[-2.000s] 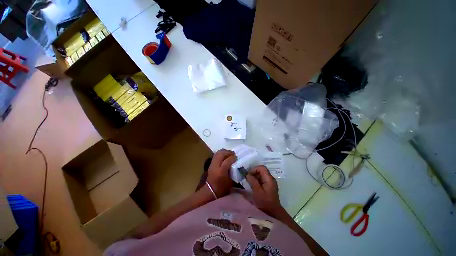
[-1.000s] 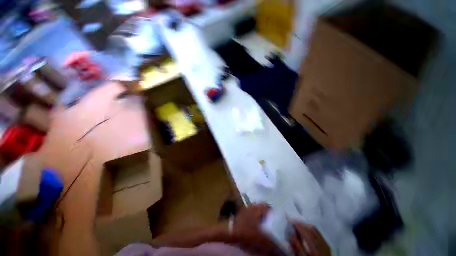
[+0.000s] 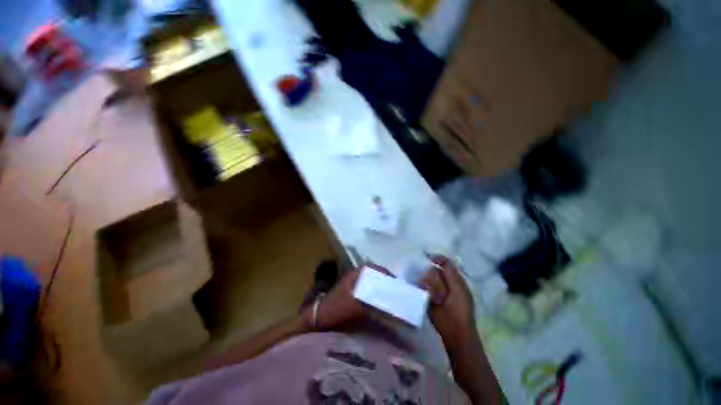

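Observation:
The frame is blurred. A white product box (image 3: 391, 296) is held in front of my body at the bench edge, its long plain side facing up. My left hand (image 3: 348, 299) grips its left end. My right hand (image 3: 449, 294) is at its right end, with its fingers raised around something small and pale that I cannot make out. Another white box with a small brown mark (image 3: 383, 216) lies on the bench just beyond my hands. A thin white bag or sheet (image 3: 353, 135) lies further up the bench.
A red and blue tape roll (image 3: 295, 88) and dark cloth (image 3: 379, 59) are at the back. An upright brown carton (image 3: 514, 87) and clear plastic (image 3: 494, 229) are right. Scissors (image 3: 551, 381) lie lower right. Floor cartons, one with yellow boxes (image 3: 225, 144), stand left.
The view swung away and partly back. The box in my hands now shows a long plain white side. My right hand has come up beside its right end.

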